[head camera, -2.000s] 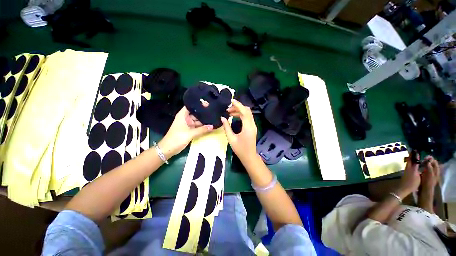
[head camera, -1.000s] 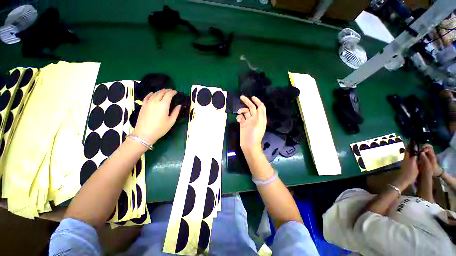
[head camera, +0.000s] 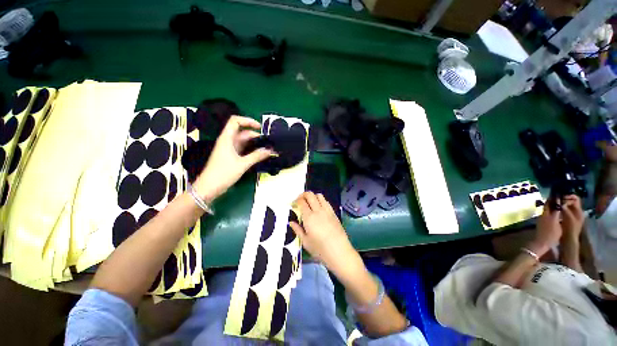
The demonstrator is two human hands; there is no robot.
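A long pad sheet with black discs lies in front of me and overhangs the bench edge. My left hand holds a dark fan base over the sheet's upper part, partly covering the discs there. My right hand is at the sheet's right edge beside a black disc, its fingers bent; whether it grips the disc or the sheet I cannot tell. A pile of bases lies right of the sheet, with a dark flat rectangle between them.
A stack of pad sheets and pale yellow release liners lie on the left. A white liner strip lies right of the bases. Black parts and a white fan head are across the bench. A co-worker's hands are at right.
My left hand has moved right from the dark pieces left of the sheet, now with a base over the sheet. My right hand has moved down and left to the sheet's edge.
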